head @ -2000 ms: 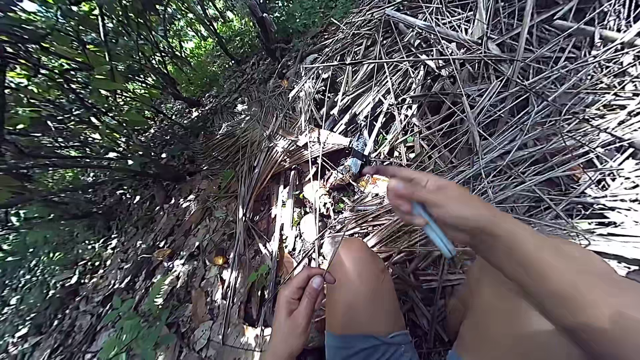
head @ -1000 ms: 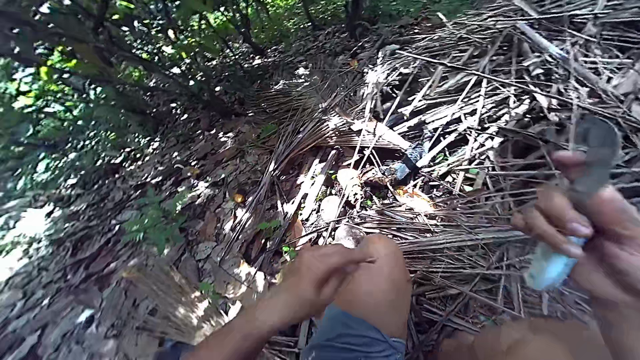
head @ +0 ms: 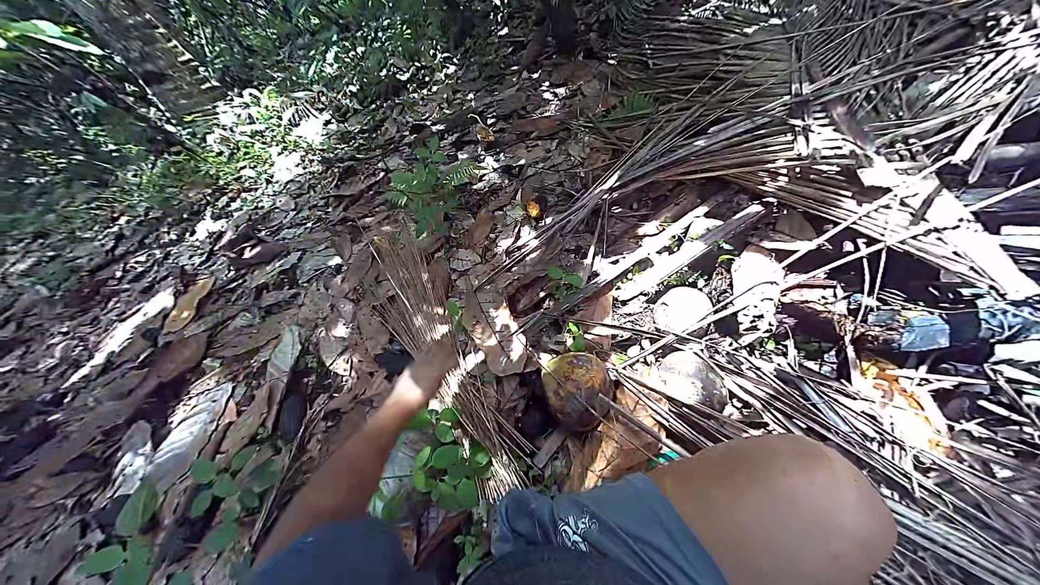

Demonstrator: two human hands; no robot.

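My left hand (head: 432, 361) is low at the left of centre, blurred, over the middle of a bundle of thin dry sticks (head: 414, 296), probably palm leaf ribs. Whether its fingers are closed around the bundle cannot be made out. The bundle lies on the leaf litter, fanned out at its upper end, its lower end running down toward my shorts. Just right of the bundle sits a round brown-yellow husk or fruit (head: 577, 392). My right hand is out of view, and so is the knife-like tool with the light blue handle.
Dry palm fronds (head: 731, 154) cover the ground at the right. Pale round objects (head: 682, 310) lie among them, near a dark and grey item (head: 926, 331). My bent knee (head: 780, 512) is at the lower right. Low green plants (head: 451, 467) grow beside my arm.
My left hand has moved away from my knee to the stick bundle, which lay apart from it a second ago. My right hand with the tool has left view. The view has swung left.
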